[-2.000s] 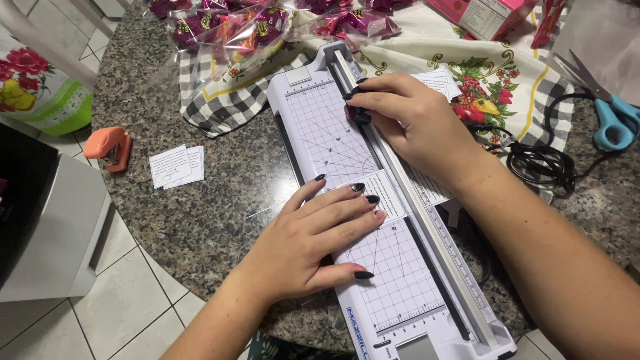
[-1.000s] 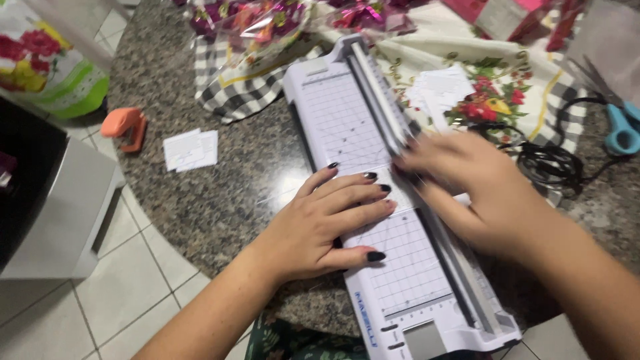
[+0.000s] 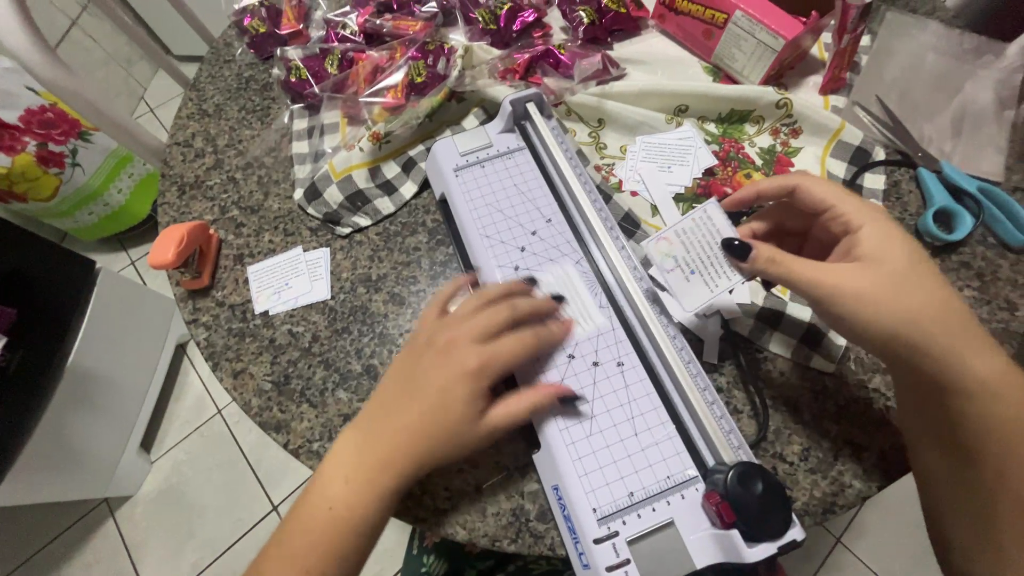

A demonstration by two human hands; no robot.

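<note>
A white Mazzilli rotary paper trimmer (image 3: 632,400) lies on the granite table, its black cutting head (image 3: 748,502) at the near end of the rail. My left hand (image 3: 480,360) rests on the trimmer's gridded bed, fingers spread over a blurred printed paper piece (image 3: 572,298). My right hand (image 3: 832,256) pinches a small printed card (image 3: 694,254) between thumb and fingers, right of the rail. Beneath that card are narrow white paper strips (image 3: 710,336). A loose pile of printed cards (image 3: 666,160) sits on the cloth behind it.
An orange stapler (image 3: 186,254) and a few printed cards (image 3: 288,280) lie at the left. Wrapped sweets in clear bags (image 3: 360,72), a pink box (image 3: 740,40) and a floral cloth (image 3: 592,120) are at the back. Blue-handled scissors (image 3: 952,192) and a black cable (image 3: 752,384) lie right.
My right hand has moved off the trimmer's rail to its right and now holds a card. The cutting head now shows at the near end. My left hand remains on the bed.
</note>
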